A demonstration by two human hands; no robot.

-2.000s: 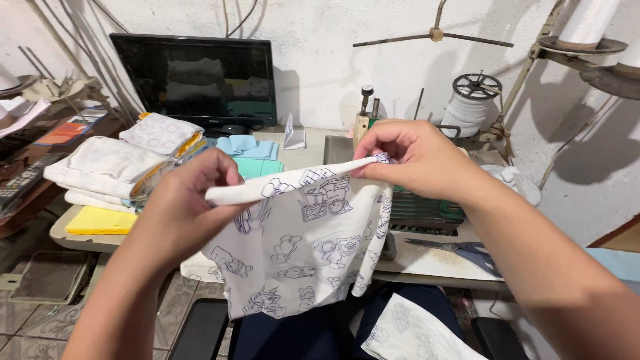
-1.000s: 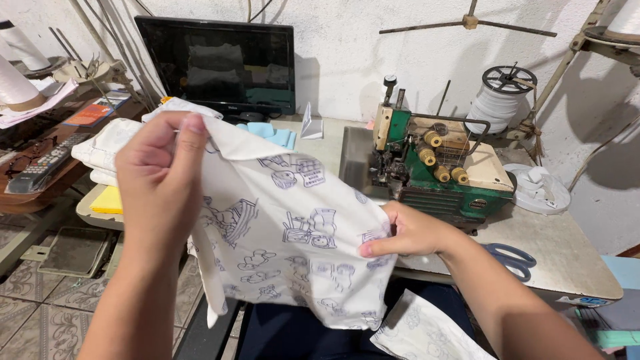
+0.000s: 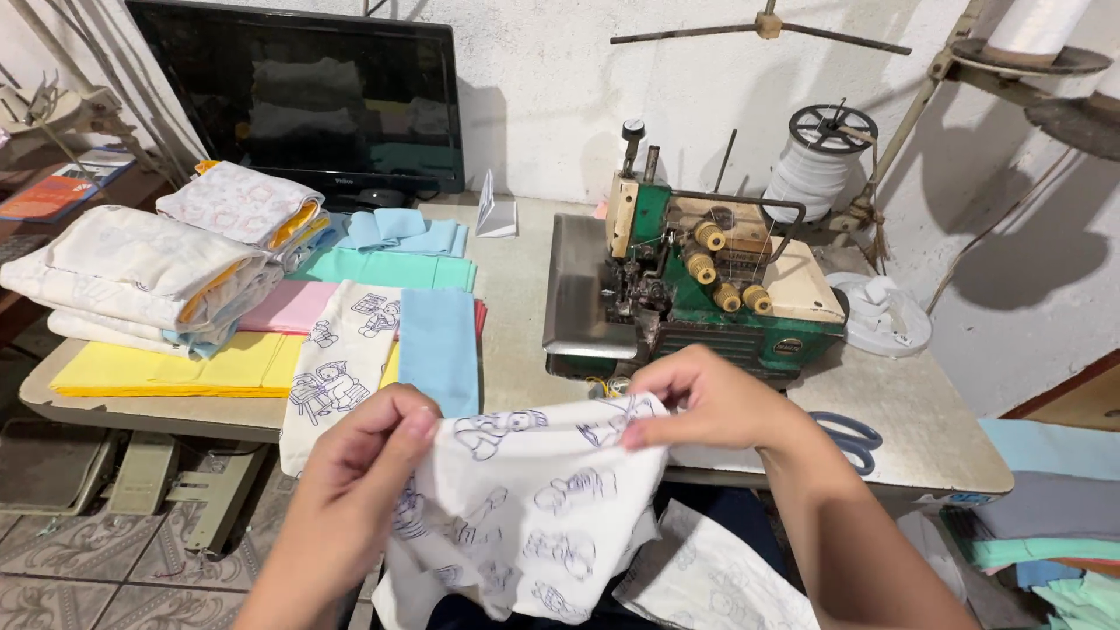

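A white fabric piece printed with blue line drawings (image 3: pixel 534 516) hangs between my two hands, near the front edge of the table. My left hand (image 3: pixel 372 472) pinches its upper left edge between thumb and fingers. At its upper right corner, my right hand (image 3: pixel 700 411) grips the cloth. Another white printed cloth (image 3: pixel 713 573) lies over my lap, below the right hand. Beyond the right hand stands a green and cream overlock sewing machine (image 3: pixel 700 289). Scissors with dark blue handles (image 3: pixel 849 442) lie on the table, partly hidden behind my right forearm.
Folded printed cloths (image 3: pixel 131 271), yellow fabric (image 3: pixel 175 363), a printed strip (image 3: pixel 337 376) and light blue fabric (image 3: pixel 437 350) lie at left. Behind are a monitor (image 3: pixel 306 96) and a folded white paper (image 3: pixel 497 214). A white spool (image 3: pixel 809 171) stands behind the machine; stacked fabrics (image 3: pixel 1041 499) are at right.
The held cloth, earlier raised high by my left hand, is now lower. My left hand has come down and the hands are closer together. The overlock machine and folded fabrics are more exposed.
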